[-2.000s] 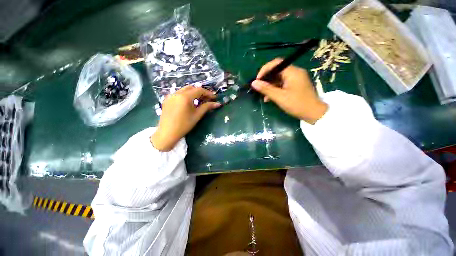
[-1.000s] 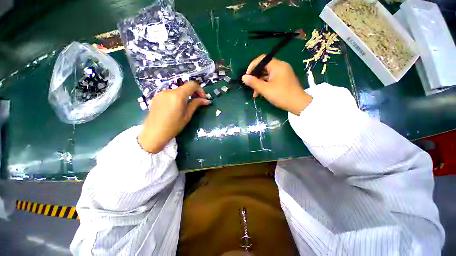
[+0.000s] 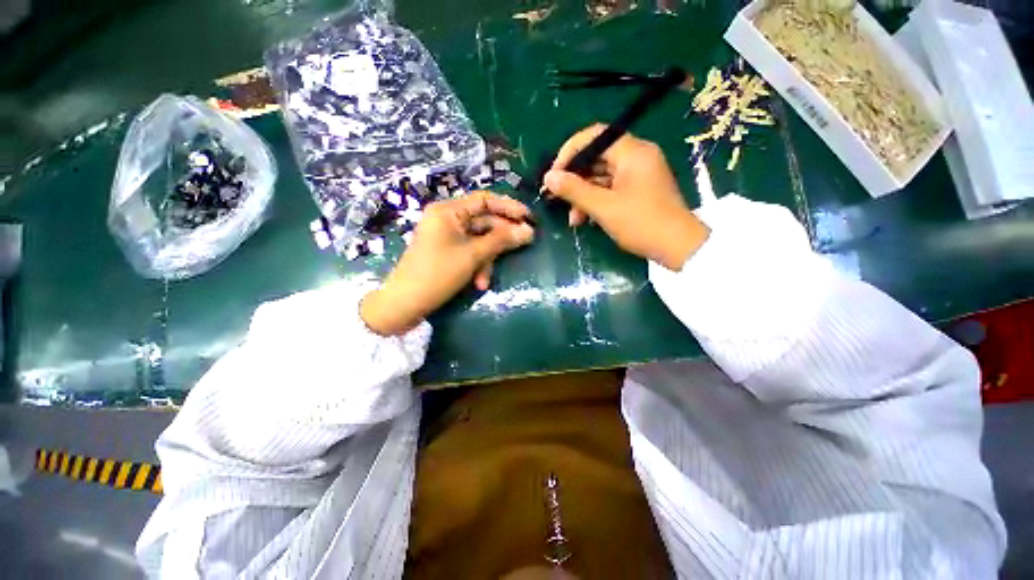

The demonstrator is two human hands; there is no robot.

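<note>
My right hand (image 3: 624,195) holds black tweezers (image 3: 616,127) like a pen, tips pointing left toward my left fingertips. My left hand (image 3: 459,252) has thumb and index finger pinched together around a tiny dark part (image 3: 531,219), mostly hidden by the fingers. The tweezer tips are just right of it; whether they touch it cannot be told. A large clear bag of black-and-white squares (image 3: 365,102) lies beyond my left hand, with loose squares (image 3: 391,204) at its near end. Loose tan strips (image 3: 731,104) lie beyond my right hand.
A rounded clear bag (image 3: 145,215) with dark parts lies at left. Spare black tweezers (image 3: 595,79) lie beyond my right hand. A white box of tan strips (image 3: 807,104) and a plain white box or lid (image 3: 984,96) are at upper right. The green bench's front edge (image 3: 522,375) is near my body.
My left hand has moved right, away from the loose squares and up to the tweezer tips, with a small part pinched. The right hand has barely moved over the last second.
</note>
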